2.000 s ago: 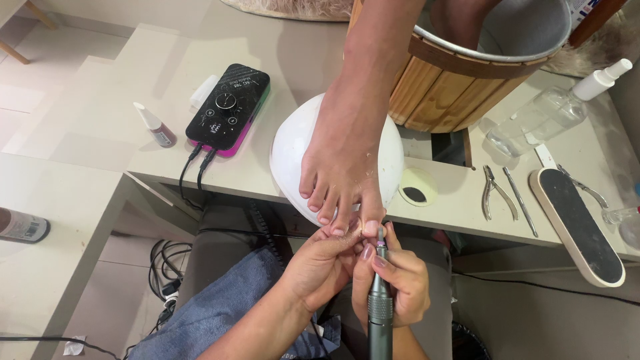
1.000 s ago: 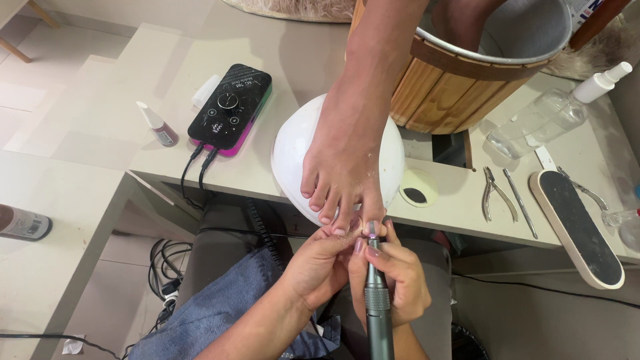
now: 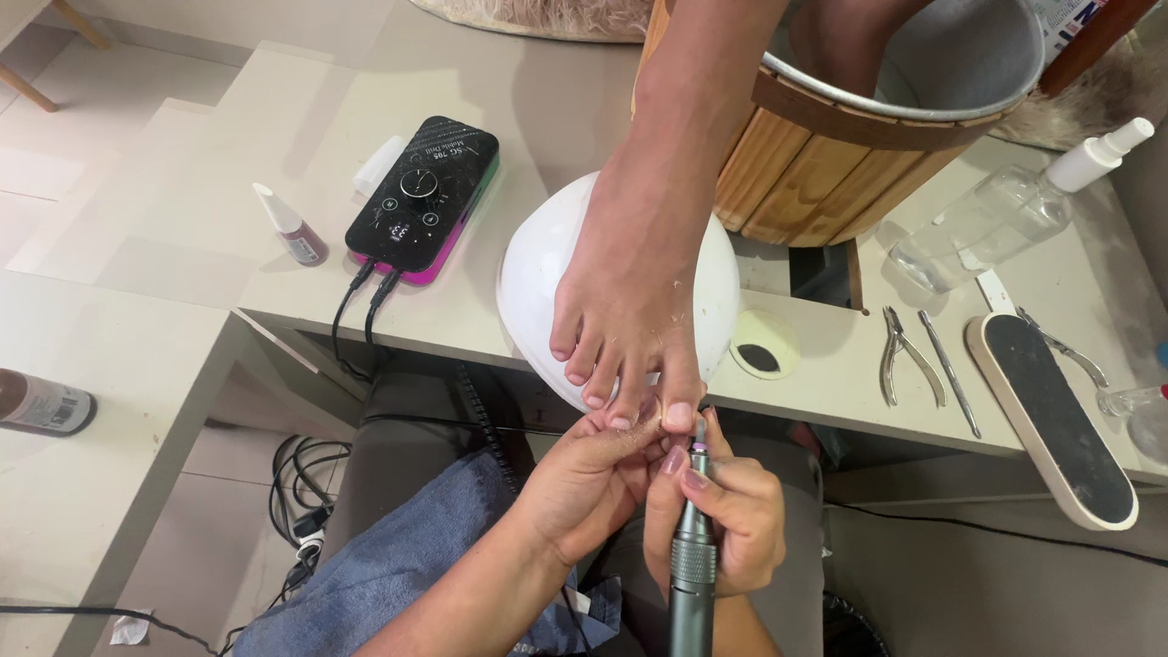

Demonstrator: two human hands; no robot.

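Another person's bare foot [image 3: 639, 265] rests on a white rounded footrest [image 3: 534, 265]. My left hand [image 3: 589, 474] is at the front of the foot, its thumb and fingers closed around the toes beside the big toe. In my right hand [image 3: 730, 511] is a grey electric nail drill handpiece [image 3: 693, 566], held like a pen. The drill's bit [image 3: 701, 427] is at the outer edge of the big toe; whether it touches the skin or nail I cannot tell. The black drill control unit [image 3: 424, 192], with two cables plugged in, lies left of the footrest.
A wooden bucket with a metal liner [image 3: 812, 173] holds the other foot. To the right lie cuticle nippers [image 3: 903, 356], a metal pusher [image 3: 949, 374], a foot file [image 3: 1058, 420] and a clear spray bottle [image 3: 995, 219]. A small bottle [image 3: 297, 233] stands at left; a blue towel [image 3: 411, 557] covers my lap.
The drill's tip has moved from over the big toe's nail to its outer side, and the handpiece is tilted a little differently. My left hand still holds the toes.
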